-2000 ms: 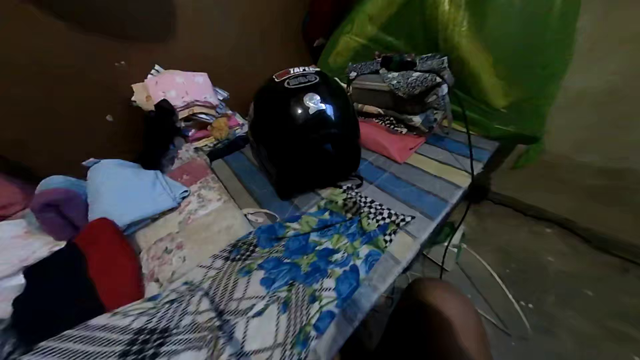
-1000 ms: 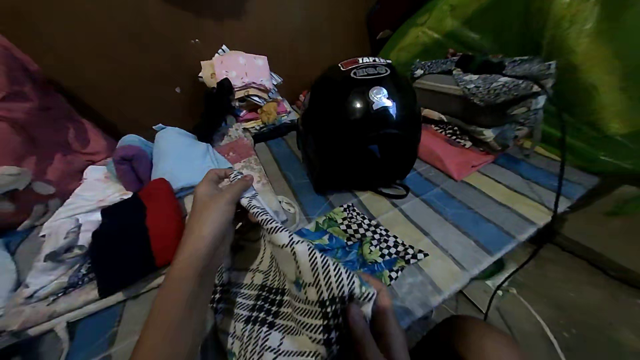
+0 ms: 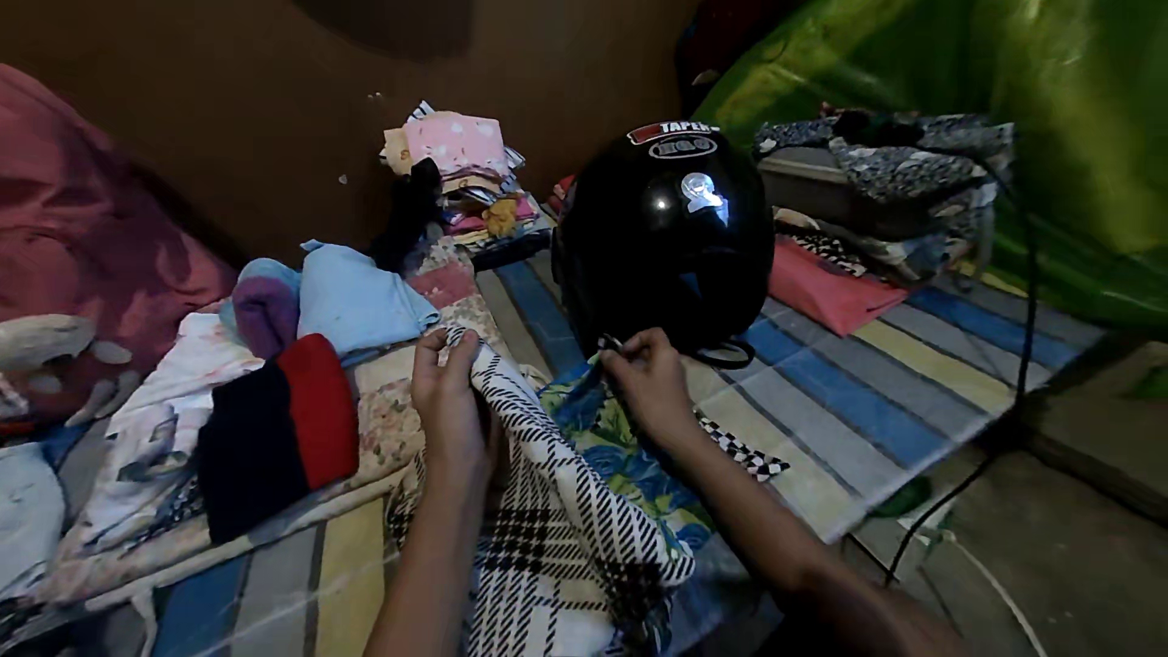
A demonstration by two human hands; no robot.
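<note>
My left hand (image 3: 449, 392) pinches the upper edge of a black-and-white plaid cloth (image 3: 538, 538), which hangs in folds toward me. My right hand (image 3: 646, 379) grips the edge of a blue floral cloth (image 3: 630, 456) on a yellow-green ground, just in front of a black motorcycle helmet (image 3: 666, 246). Whether the plaid and floral parts are one piece of fabric I cannot tell. A black-and-white checkered cloth (image 3: 744, 452) lies under my right forearm.
Left of my hands are a navy and red folded cloth (image 3: 283, 438) and a light blue folded cloth (image 3: 356, 297). Behind stands a stack of folded fabrics (image 3: 465, 173). A pink pouch (image 3: 835, 283) lies on the striped mat (image 3: 894, 365). A black cable (image 3: 1027, 347) hangs at the right.
Both hands have come into view since the first frame, and the plaid cloth is lifted. In the last second my right hand has moved up toward the helmet and taken the floral cloth's edge.
</note>
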